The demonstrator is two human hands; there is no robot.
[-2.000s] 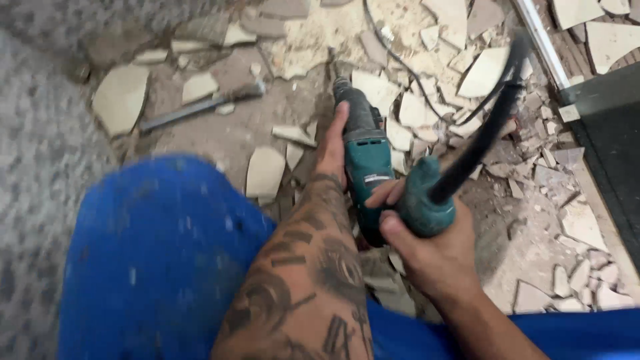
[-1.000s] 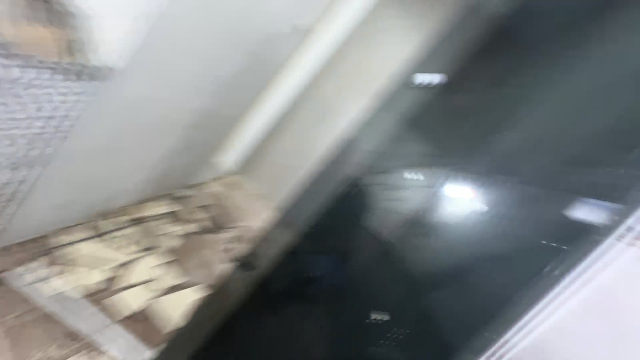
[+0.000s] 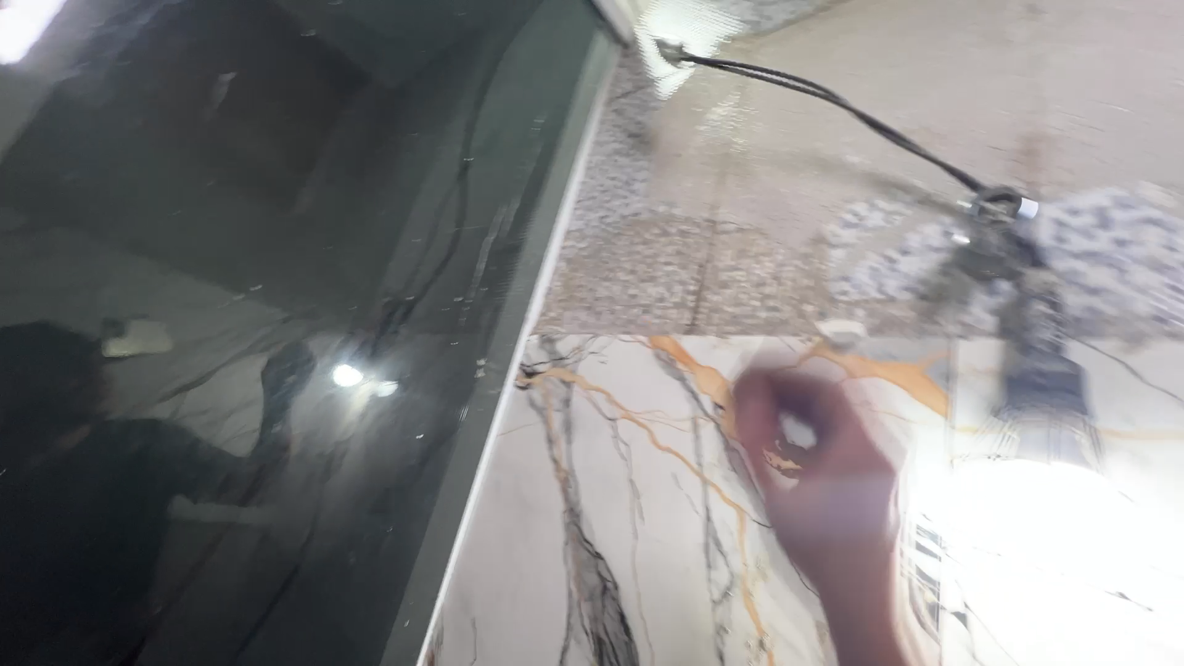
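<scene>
My right hand (image 3: 814,462), blurred by motion, is raised in front of white marble-look wall tile (image 3: 647,518) with grey and orange veins. Its fingers are curled toward the thumb; blur hides whether anything is between them. Right of it, a lit lamp (image 3: 1045,398) hangs by a black cable (image 3: 860,116) and glares strongly on the tile. My left hand is outside the view. The green power tool does not show here.
A large dark glass panel (image 3: 277,231) with a pale edge strip fills the left side and reflects a person and lights. Bare, patchy wall (image 3: 888,139) lies above the tile. A small white piece (image 3: 842,330) sits at the tile's top edge.
The view has swung from the rubble-strewn floor to the wall. Two seconds ago both my hands were on a green power tool; now only one raised hand shows, away from it.
</scene>
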